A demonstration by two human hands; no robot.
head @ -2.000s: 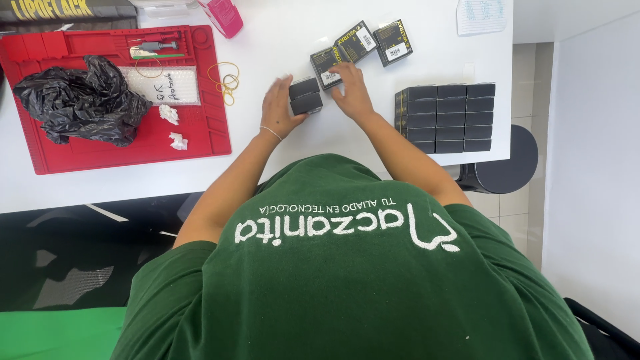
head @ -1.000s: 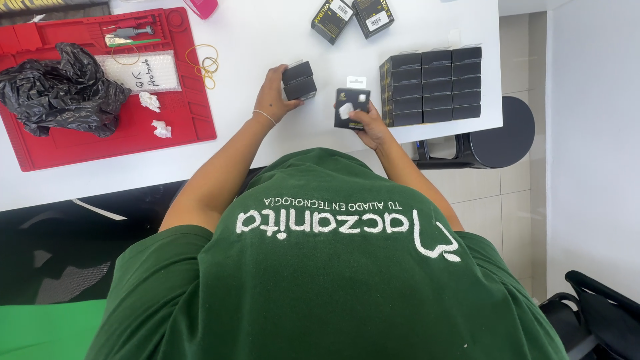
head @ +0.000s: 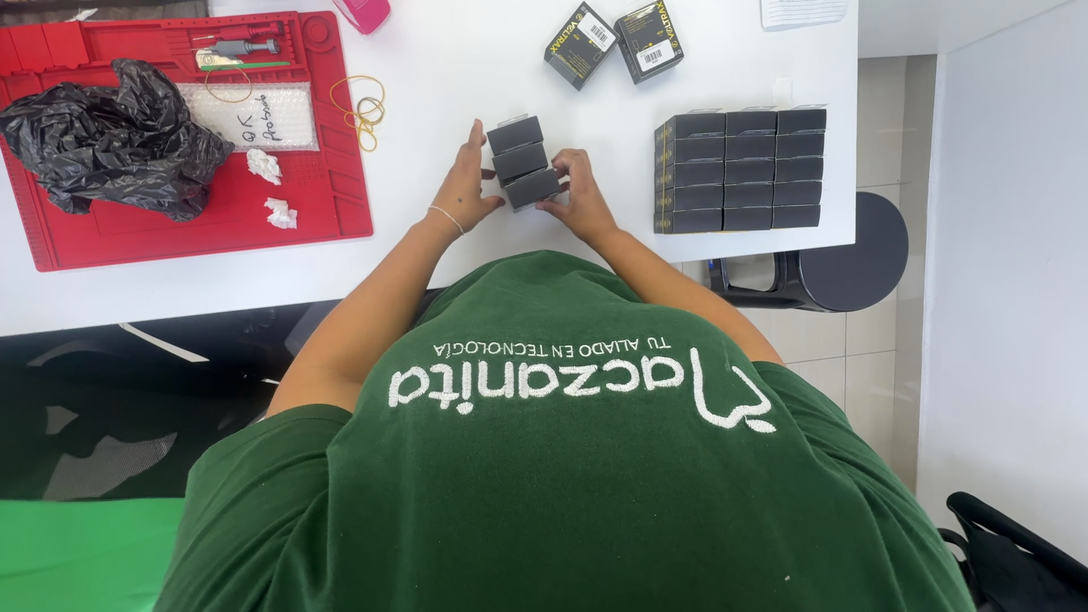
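Observation:
Three small black cardboard boxes [head: 519,160] stand in a short row on the white table, the nearest one [head: 533,189] turned slightly askew. My right hand [head: 584,194] has its fingertips on the right end of that nearest box. At the left of the row is my left hand [head: 466,183], fingers spread, thumb near the nearest box and holding nothing. To the right, a block of several black boxes [head: 738,172] is packed in three columns. Two Veltrax boxes with labels, one at the left [head: 581,46] and one at the right [head: 649,42], lie farther back at different angles.
A red work mat [head: 289,242] at left bears a crumpled black plastic bag [head: 127,136], screwdrivers [head: 246,48], bubble wrap [head: 293,119] and crumpled paper [head: 264,166]. Rubber bands [head: 366,110] lie beside it. A pink object [head: 364,14], a written sheet [head: 803,10] and a black stool [head: 857,252] surround the workspace.
The box my right hand held near the block one second ago now stands at the near end of the row by my left hand. Two seconds ago it lay beside the labelled boxes.

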